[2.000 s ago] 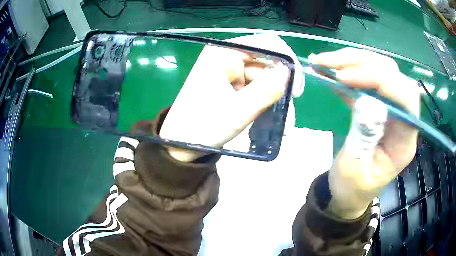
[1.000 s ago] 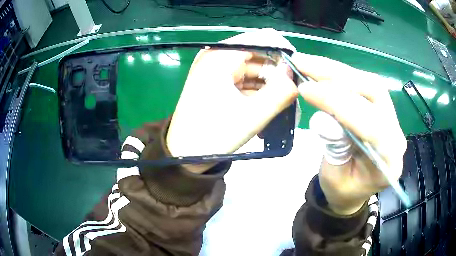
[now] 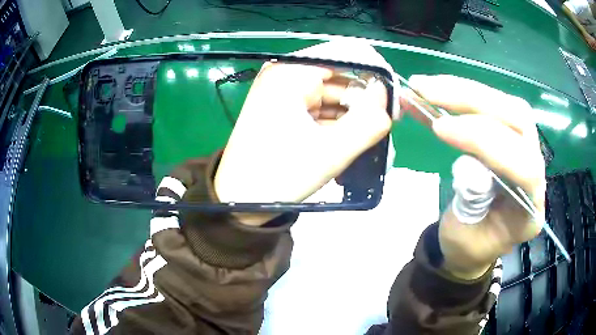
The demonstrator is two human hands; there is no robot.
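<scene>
A black phone middle frame is held up level, its camera-hole panel at the left and the big window open in the middle. My left hand shows through the window and grips the frame at its upper right corner. My right hand holds slim tweezers, their tips at the outside of that same corner. A white finger cot covers a right-hand digit. Any small part at the corner is hidden by the fingers.
A white sheet lies below the hands on the green mat. A black ribbed tray is at the right. Another frame, mostly hidden, lies behind my right hand. A dark cable-like item shows through the window. Dark equipment stands beyond.
The frame first levelled out and shifted left, then moved slightly right. My right hand came in to the corner, then drew back a little to the right with the tweezers.
</scene>
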